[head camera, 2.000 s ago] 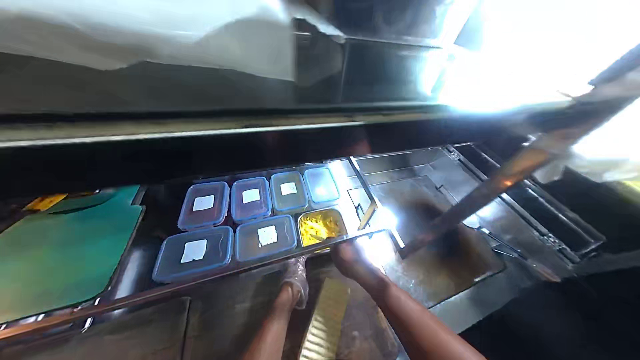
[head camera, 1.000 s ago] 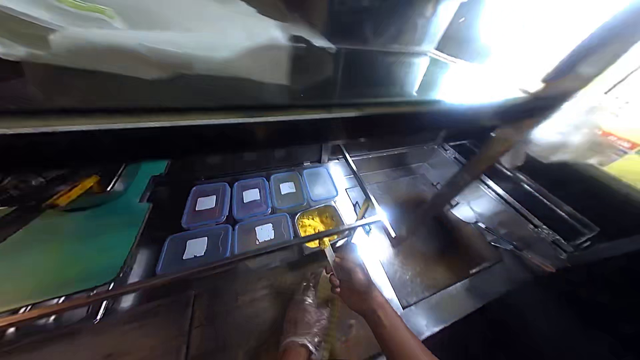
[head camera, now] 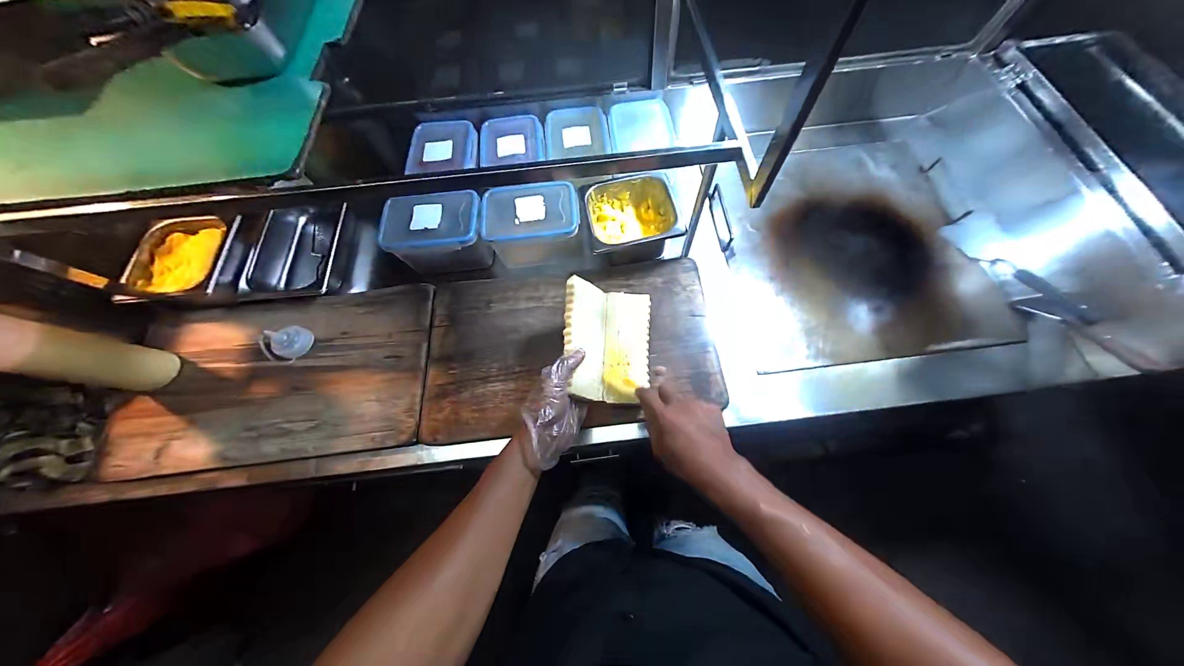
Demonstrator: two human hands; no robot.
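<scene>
A long split bread (head camera: 586, 338) lies opened flat on the right-hand wooden board (head camera: 499, 370), with yellow spread on the lower part of its right half. My left hand (head camera: 555, 412), in a clear plastic glove, grips the bread's lower left edge. My bare right hand (head camera: 683, 427) is at the bread's lower right corner, fingers curled; whether it holds a tool there I cannot tell. Behind the bread stands a metal container (head camera: 633, 211) of yellow spread.
Lidded plastic tubs (head camera: 431, 222) stand behind the boards under a metal bar (head camera: 555, 170). A griddle (head camera: 860, 259) with a dark burnt patch is at the right. At the left are a small plastic lid (head camera: 290, 342), a tray of shredded yellow food (head camera: 183, 259) and a rolling-pin-like cylinder (head camera: 120, 356).
The view has tilted down a lot. My right hand has moved from beside the yellow spread container back to the bread. The left hand is now at the bread's lower left edge.
</scene>
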